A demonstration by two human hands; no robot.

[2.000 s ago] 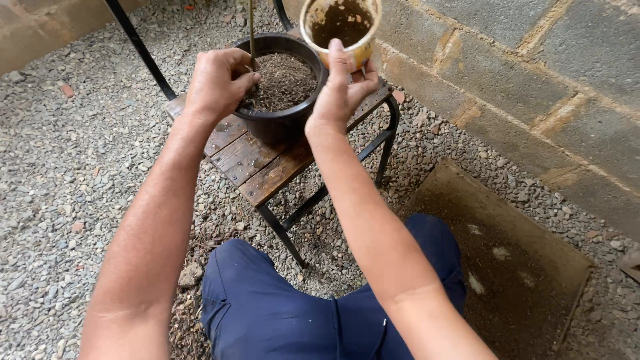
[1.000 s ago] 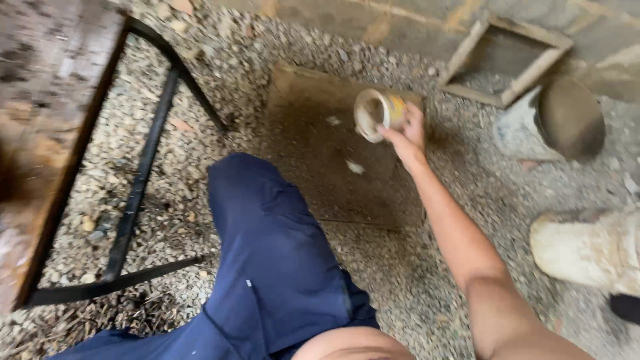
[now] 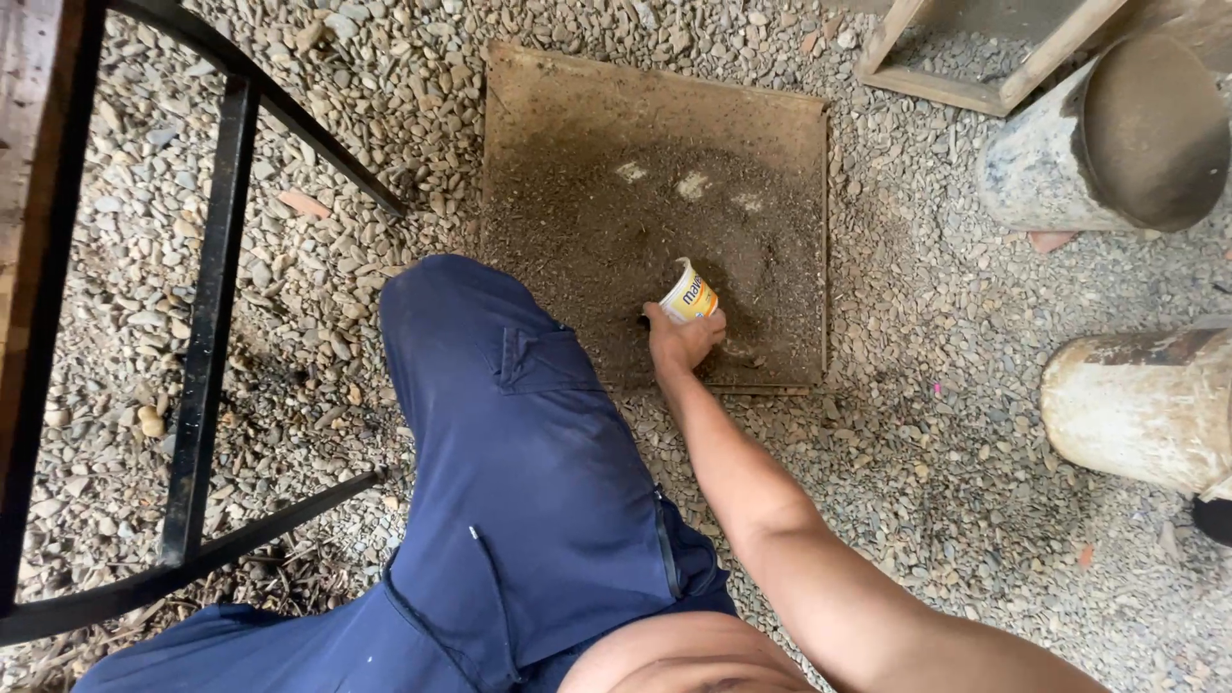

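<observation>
My right hand (image 3: 685,339) grips a small white and yellow plastic tub (image 3: 693,295), low over a square board (image 3: 654,81) with dark loose soil (image 3: 587,231) spread on it. The tub is tilted, its rim toward the left, and its inside is hidden from me. Several pale spots show through the soil above the tub. My left hand is out of view.
At the left stands a wooden-topped table (image 3: 29,144) with black metal legs (image 3: 207,318). Gravel (image 3: 924,500) surrounds the board. On the right are a wooden frame (image 3: 938,89), a tilted bucket (image 3: 1035,154) with grey-brown contents and a stained whitish container (image 3: 1136,404).
The view has swung right and down from the table with the black plant pot. My right hand has carried the tub from beside that pot to the soil on the board. My left hand has left view.
</observation>
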